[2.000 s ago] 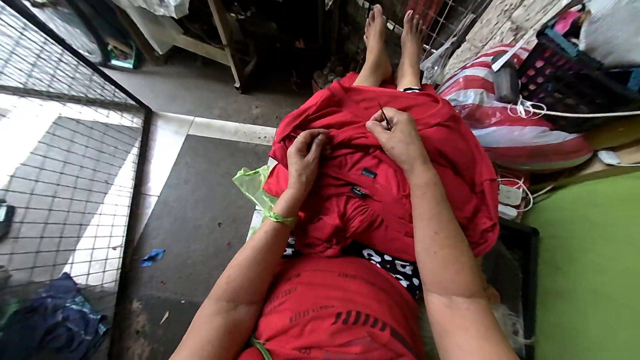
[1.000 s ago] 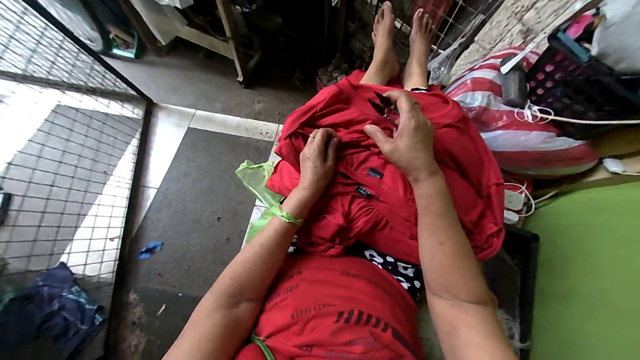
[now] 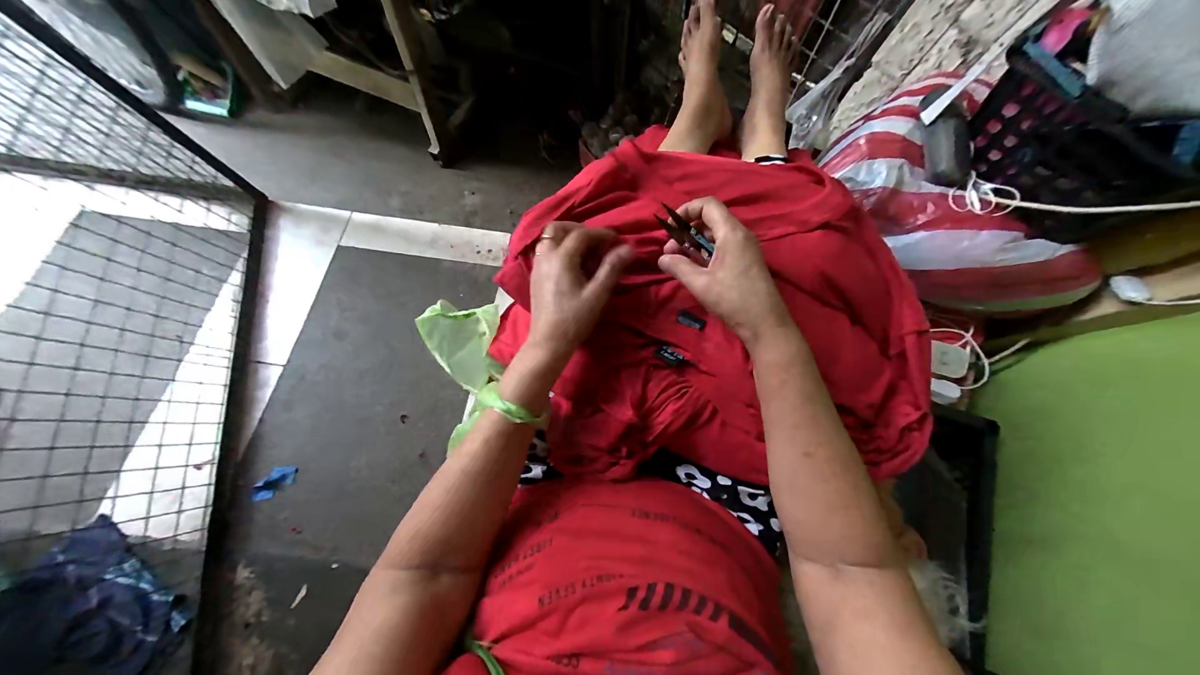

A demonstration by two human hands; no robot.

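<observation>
Red fabric (image 3: 825, 300), a garment with small dark labels (image 3: 671, 354), lies spread and bunched over my lap. My right hand (image 3: 717, 262) holds small dark thread snips (image 3: 682, 232) above the cloth, their pointed blades toward the upper left. Left of it, my left hand (image 3: 574, 281) is bent over the red fabric, thumb and fingers close together; whether cloth or thread is pinched between them cannot be seen. Around my left wrist is a light green plastic strip (image 3: 511, 405), with a thin green plastic bag (image 3: 459, 339) beside it.
A black wire mesh panel (image 3: 122, 281) stands at the left, dark blue cloth (image 3: 94, 591) by its foot. A wooden-legged table (image 3: 408, 75) is at the top. To the right are a red-and-white striped bag (image 3: 994, 234), a black basket (image 3: 1041, 131), white cables (image 3: 1078, 204) and a green surface (image 3: 1097, 487).
One second ago my right hand was higher on the cloth with its fingers spread; it has come down, and the snips' blades now show. My left hand has shifted slightly from the cloth's middle.
</observation>
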